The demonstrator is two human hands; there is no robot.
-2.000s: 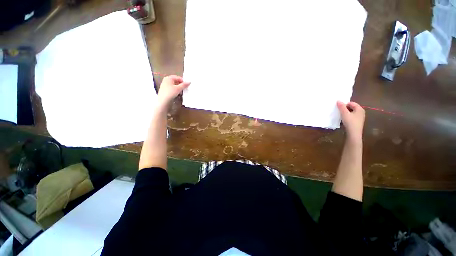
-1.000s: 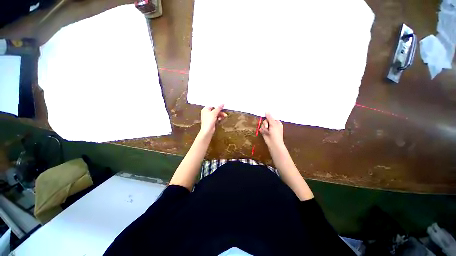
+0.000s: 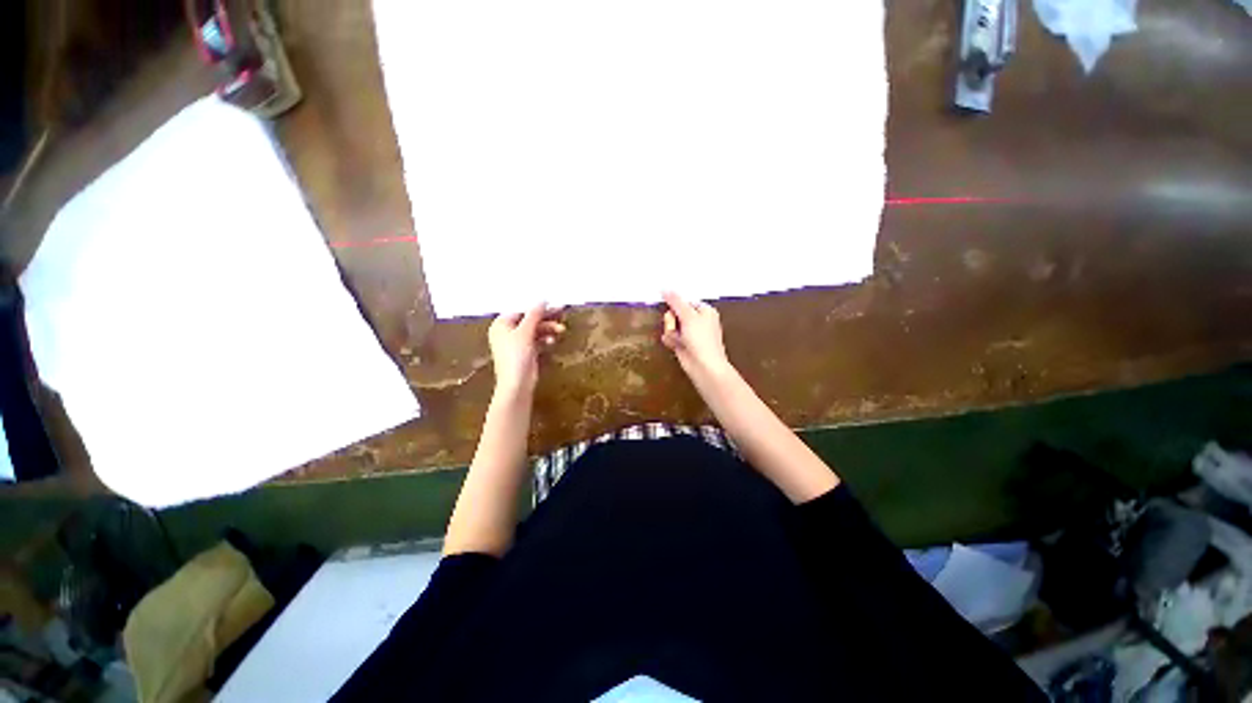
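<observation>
A white fabric stack (image 3: pixel 639 151) lies on the brown table in front of me, its bottom edge towards my body. My left hand (image 3: pixel 522 343) is at the left part of this edge, its fingertips touching it. My right hand (image 3: pixel 692 331) is at the same edge, right of the middle, thumb and finger at the fabric. Whether either hand pinches a layer cannot be told. A red laser line (image 3: pixel 947 201) shows on the table on both sides of the stack.
A pile of white panels (image 3: pixel 206 309) lies askew at left. A red and metal tool (image 3: pixel 245 58) is above it. A silver metal tool (image 3: pixel 984 52) and a sheer scrap (image 3: pixel 1087 25) are at upper right. The worn table edge (image 3: pixel 961 409) runs before me, with green floor and clutter below.
Both hands have come in from the stack's side edges to its bottom edge, and the right hand now sits against it. The view has turned, so the table looks tilted differently.
</observation>
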